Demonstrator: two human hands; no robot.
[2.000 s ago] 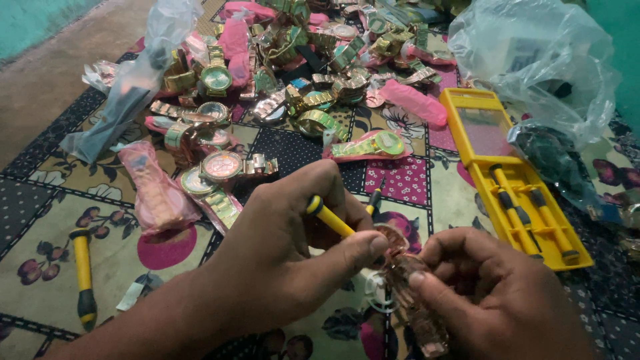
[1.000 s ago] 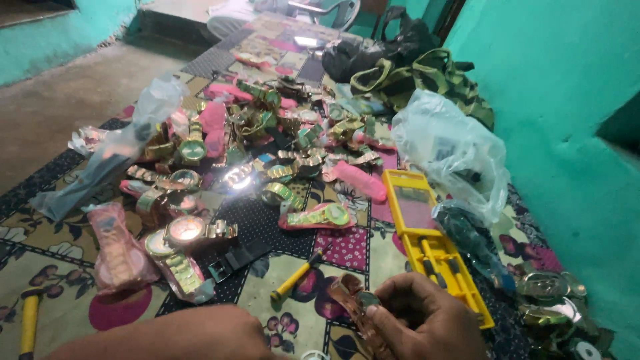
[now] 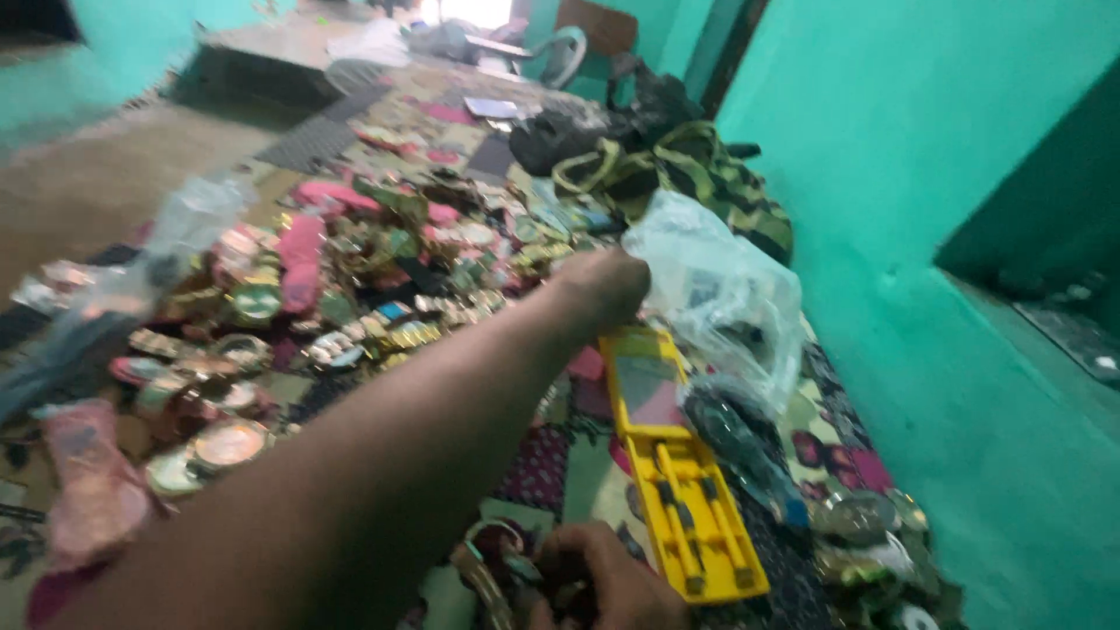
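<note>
My left hand [image 3: 604,282] reaches far forward, beside the clear plastic bag [image 3: 722,289] and just above the lid of the yellow screwdriver case [image 3: 691,516]; blur hides its fingers and whether anything is in them. Near the bottom edge, my right hand [image 3: 604,582] grips a metal-band wristwatch [image 3: 490,569], partly cut off by the frame. Several small yellow-and-black screwdrivers lie in the open case. A large heap of wristwatches [image 3: 411,332], some in pink wrapping, spreads over the patterned cloth, partly behind my left forearm.
A camouflage bag [image 3: 717,188] and a black bag [image 3: 612,114] stand farther back along the green wall [image 3: 875,175]. More watches [image 3: 866,534] lie at the lower right. A long plastic sleeve [image 3: 114,289] is at the left; a chair [image 3: 564,57] stands at the back.
My left hand has moved forward from the lower area to the plastic bag. Two seconds ago it held a yellow screwdriver at the watch; one second ago a yellow screwdriver lay on the cloth.
</note>
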